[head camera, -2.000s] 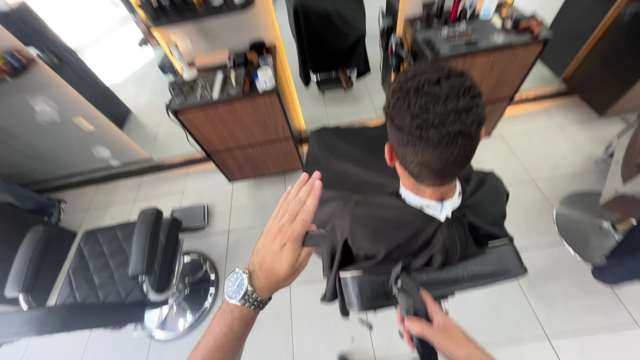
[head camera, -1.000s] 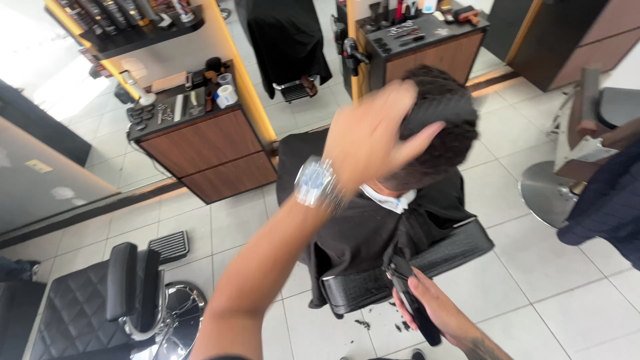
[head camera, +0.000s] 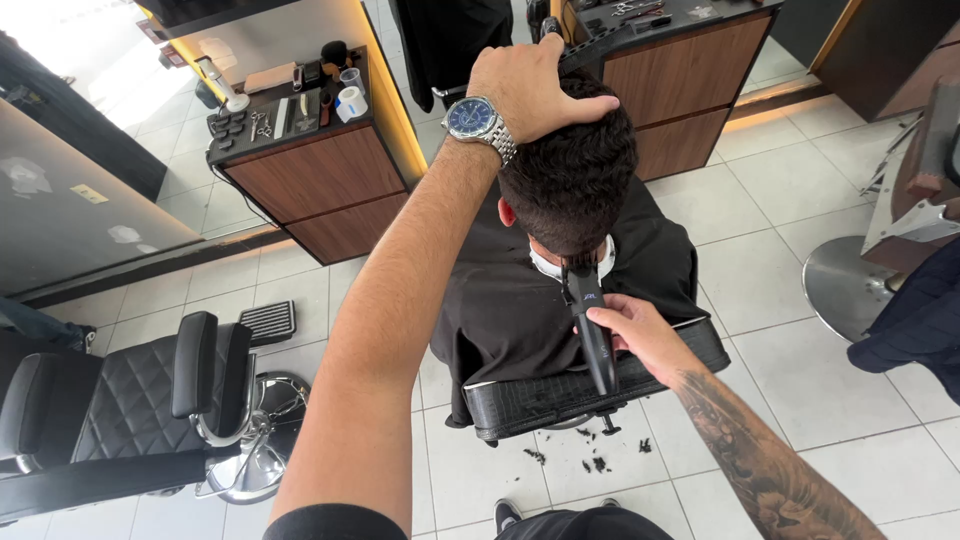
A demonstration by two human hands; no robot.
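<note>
A person with short dark curly hair [head camera: 574,180] sits facing away from me, wearing a black barber cape [head camera: 495,307] and a white neck strip [head camera: 545,264]. My left hand [head camera: 525,86] rests on top of the head, its thumb spread over the hair; a black comb [head camera: 596,49] sticks out from its fingers. Around the body of a black cordless hair clipper [head camera: 591,319] my right hand [head camera: 634,330] is closed. The clipper's head lies against the nape at the hairline, its body pointing down toward me.
Behind the cape is the chair's black backrest [head camera: 547,401]. Cut hair [head camera: 598,464] lies on the tiles. Wooden cabinets [head camera: 322,187] with tools stand ahead left and right [head camera: 675,90]. An empty black barber chair [head camera: 142,397] is at left; another chair's round base [head camera: 847,289] is at right.
My left hand has moved from left of the cape onto the head. My right hand has brought the clipper from beside the backrest up to the nape.
</note>
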